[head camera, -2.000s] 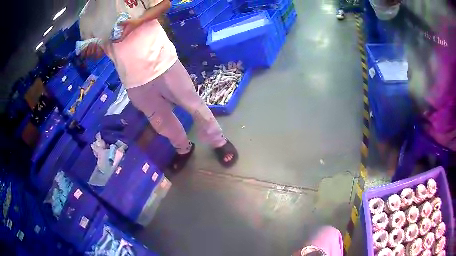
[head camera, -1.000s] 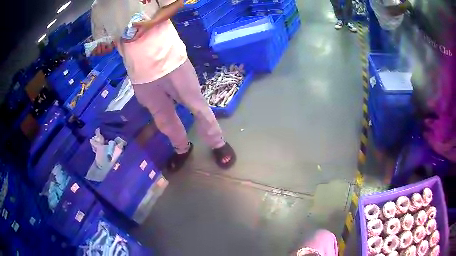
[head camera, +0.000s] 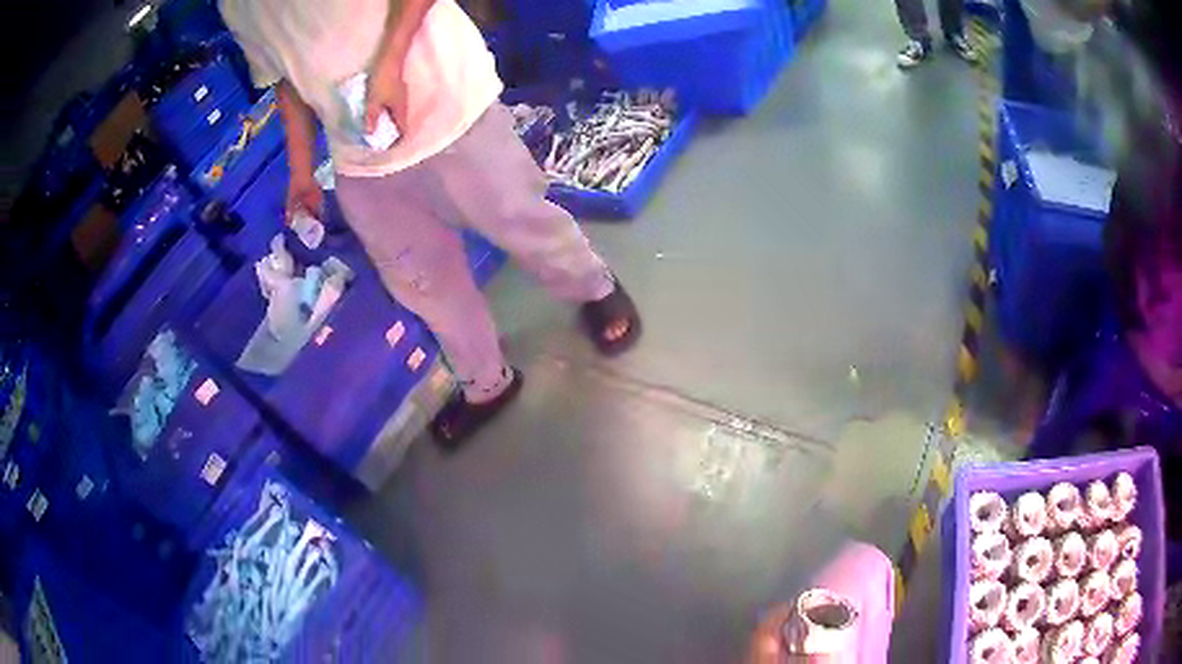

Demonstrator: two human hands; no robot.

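Note:
A hollow cylindrical metal part (head camera: 826,612) shows its round open mouth upward at the bottom edge, its lower end cut off. A small blurred skin-toned patch, perhaps my left hand (head camera: 770,637), touches or lies close to its left side; the cut-off hides its grip. My right hand is not visible. A smooth pink shape (head camera: 871,584), perhaps my clothed knee, is behind and right of the part. A purple crate (head camera: 961,558) at the lower right holds rows of upright ring-like ends in white, bumpy foam-net sleeves.
A person (head camera: 428,195) in a light shirt stands at the upper left among stacked blue crates (head camera: 331,389). A crate of long slender metal parts (head camera: 603,149) is behind them. Yellow-black tape (head camera: 975,305) runs along the floor. Another person (head camera: 1154,247) is at the right edge.
The metal part shows more above the bottom edge. The standing person has lowered one hand toward the wrapped parts in the crates. The view has shifted, and distant feet show more.

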